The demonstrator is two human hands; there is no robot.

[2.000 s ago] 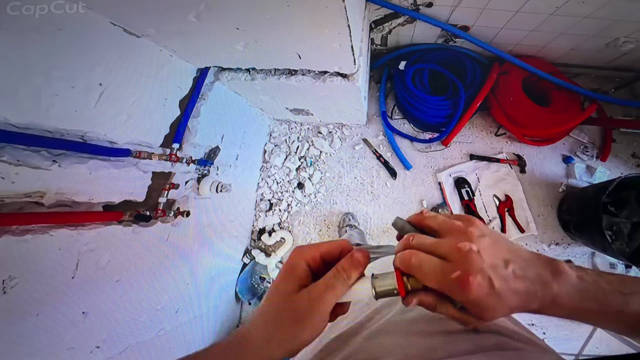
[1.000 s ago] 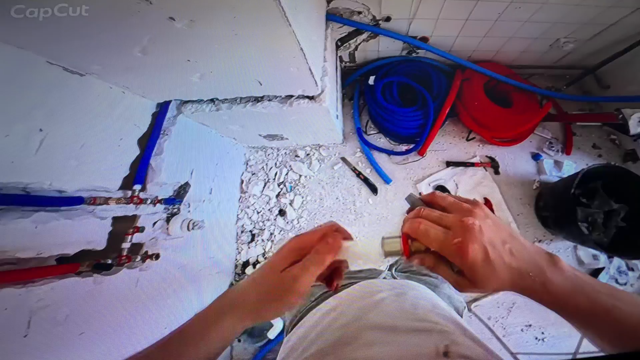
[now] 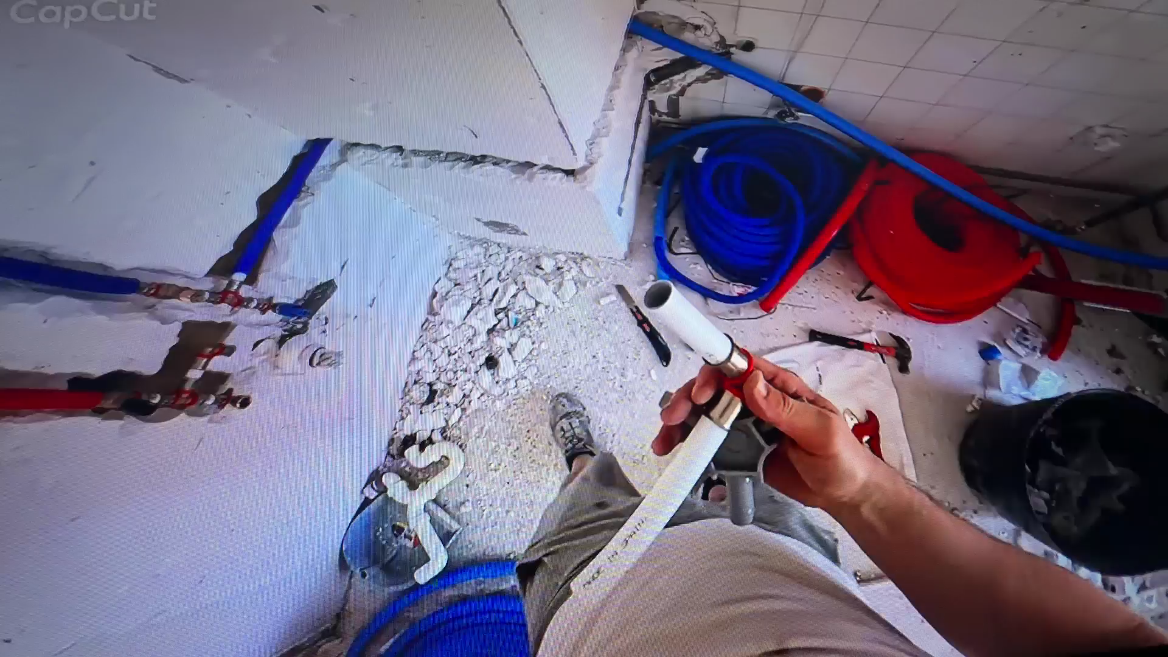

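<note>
My right hand [image 3: 794,420] holds a red and metal press fitting [image 3: 737,376] around its middle. A short white pipe piece [image 3: 689,321] sticks out of the fitting's upper end, its open end up and to the left. From the lower end a longer white pipe [image 3: 652,516], bearing writing, runs down to the left across my lap. A grey tool [image 3: 741,456], perhaps a pipe reamer or calibrator, is also in the right hand, below the fitting, partly covered by it. My left hand is out of view.
Blue pipe coil [image 3: 766,210] and red pipe coil [image 3: 940,237] lie by the tiled wall. A utility knife [image 3: 644,327], hammer [image 3: 858,345] and red-handled tool [image 3: 865,432] lie on the floor. A black bucket [image 3: 995,456] stands right, rubble [image 3: 493,319] and white drain pipe [image 3: 424,506] left.
My left hand has left the view. The fitting is now turned to show both pipe pieces, one at each end. The view has shifted somewhat.
</note>
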